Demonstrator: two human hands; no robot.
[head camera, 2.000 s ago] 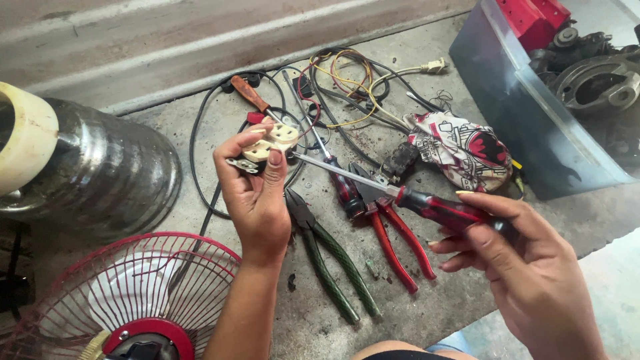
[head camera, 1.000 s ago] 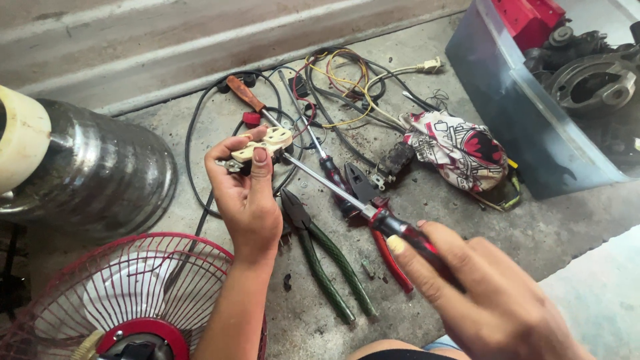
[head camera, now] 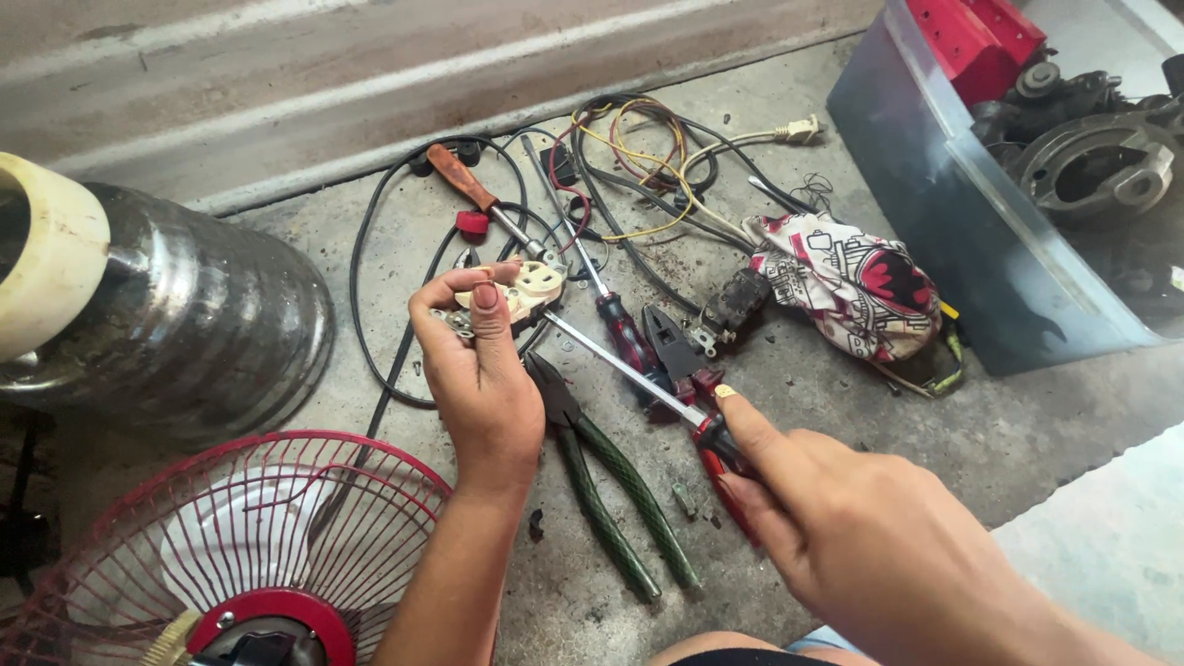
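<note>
Between its thumb and fingers my left hand (head camera: 486, 379) grips a cream plastic electrical outlet (head camera: 532, 287) with metal contacts. My right hand (head camera: 832, 504) is closed on the handle of a screwdriver (head camera: 624, 370), whose tip meets the outlet's lower right edge; the exact contact is hidden. Green-handled pliers (head camera: 615, 499) lie just below and right of my left hand. Red-handled pliers (head camera: 675, 342) rest partly under my right hand, beside a second screwdriver (head camera: 629, 338). Behind the outlet lies a tool with an orange handle (head camera: 462, 178).
Coiled wires (head camera: 638, 176) with a cream plug (head camera: 797, 130) lie near the wall. A printed cloth (head camera: 860, 287) is at right, by a clear plastic bin (head camera: 962, 222) of metal parts. A red fan guard (head camera: 268, 444) and a large ridged container (head camera: 203, 305) stand at left.
My right hand has turned over the screwdriver handle, its back now facing up, and covers more of the red-handled pliers. My left hand still holds the outlet.
</note>
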